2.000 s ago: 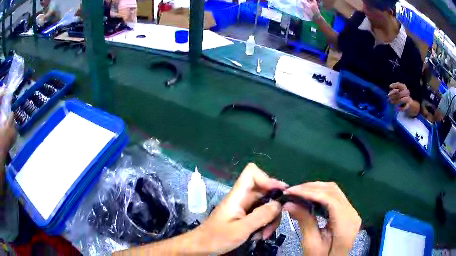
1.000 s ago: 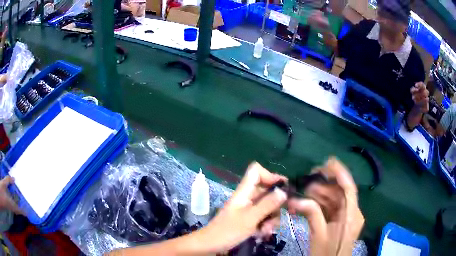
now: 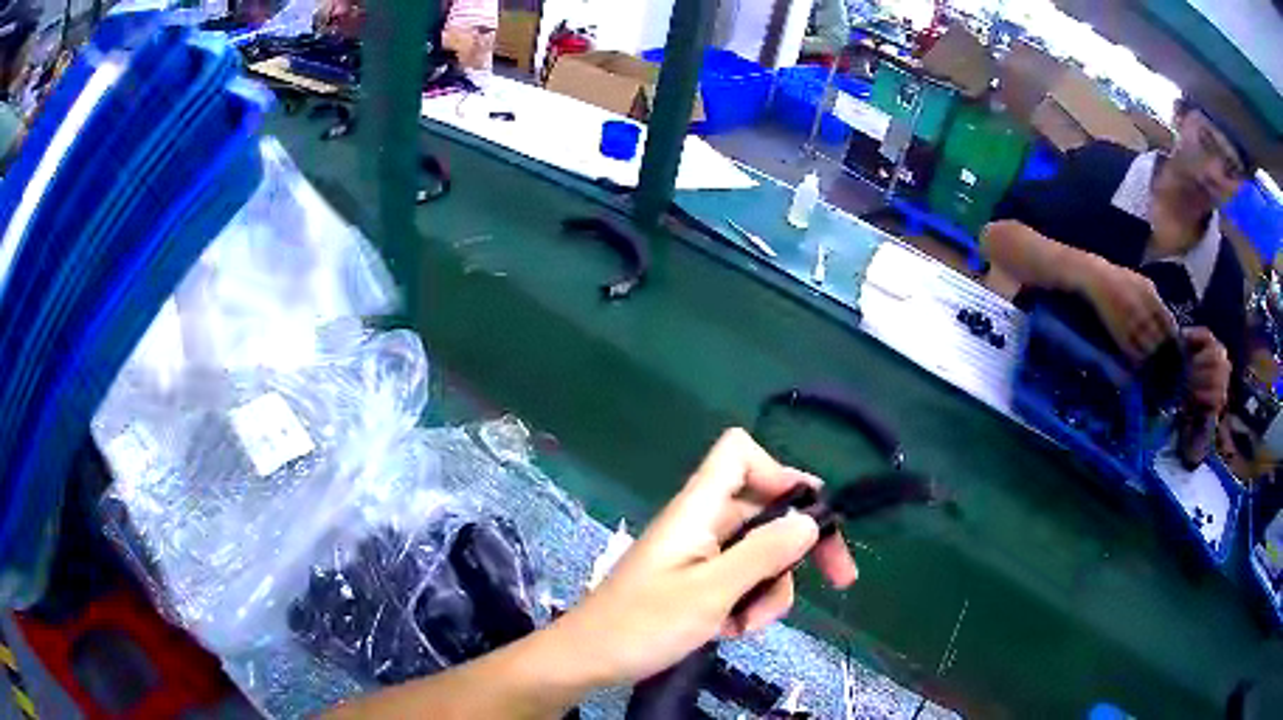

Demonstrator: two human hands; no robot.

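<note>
My left hand [image 3: 704,563] reaches in from the bottom and grips a black headband [image 3: 879,495] near one end between thumb and fingers. One part of the band sticks out to the right over the green belt. A black padded piece [image 3: 673,689] shows below the hand; I cannot tell if it is the same band. My right hand is not in view. Small black parts [image 3: 743,686] lie on the grey mat [image 3: 830,675] under my hand. A clear plastic bag of black parts [image 3: 422,584] lies left of my wrist.
A stack of blue trays [image 3: 120,267] stands steeply tilted at the left, beside clear plastic [image 3: 267,324]. More headbands lie on the green belt [image 3: 549,373]. A person [image 3: 1126,267] opposite handles a black part above a blue bin [image 3: 1076,387].
My right hand has left the picture. The tray stack has risen and tilted, and more clear plastic shows beside it. The view has shifted. The person opposite now has both hands together on a part.
</note>
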